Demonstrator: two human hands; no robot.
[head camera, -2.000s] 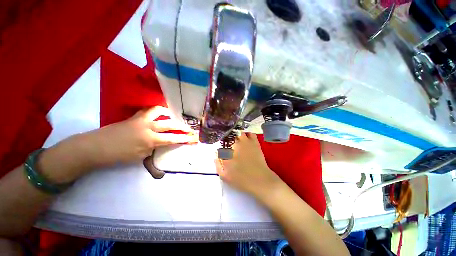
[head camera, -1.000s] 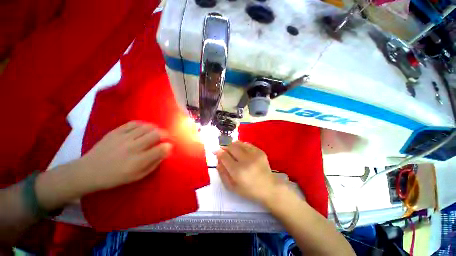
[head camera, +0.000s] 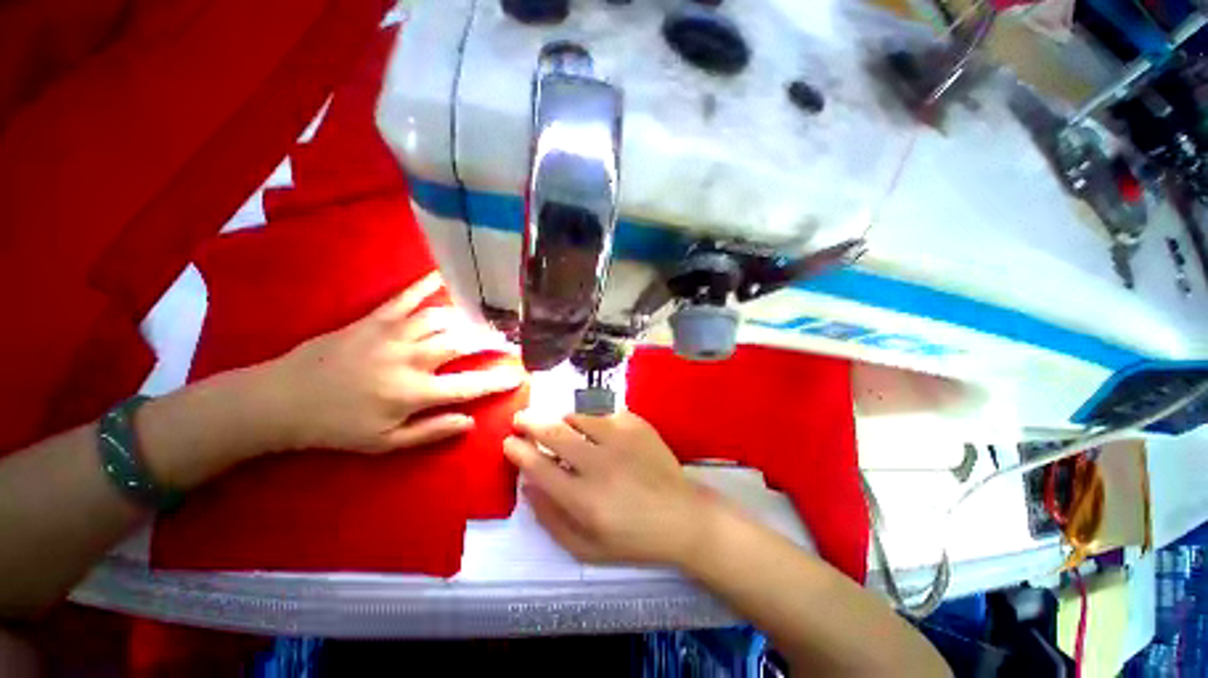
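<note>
A red cut panel (head camera: 318, 510) lies on the white table left of the needle area, its stepped lower edge near the table's front. My left hand (head camera: 378, 378) rests on it, palm down with fingers spread, fingertips close to the needle area. My right hand (head camera: 603, 484) is just in front of the needle area, fingers bent, fingertips at the panel's right edge; whether they pinch the cloth is unclear. The sewing machine (head camera: 490, 252) head stands over the work. The needle itself is hidden by glare and the shiny take-up guard (head camera: 572, 199).
Another red piece (head camera: 742, 411) lies right of the needle under the machine arm. Large red cloth (head camera: 119, 146) is heaped at left. A ruler tape (head camera: 398, 607) runs along the front edge. Red and orange-handled snips (head camera: 1080, 497) lie at right beside a pale cable.
The red panel came in under my left hand, then shifted slightly left. My left hand moved off the needle area and back toward it. My right hand is slightly lower.
</note>
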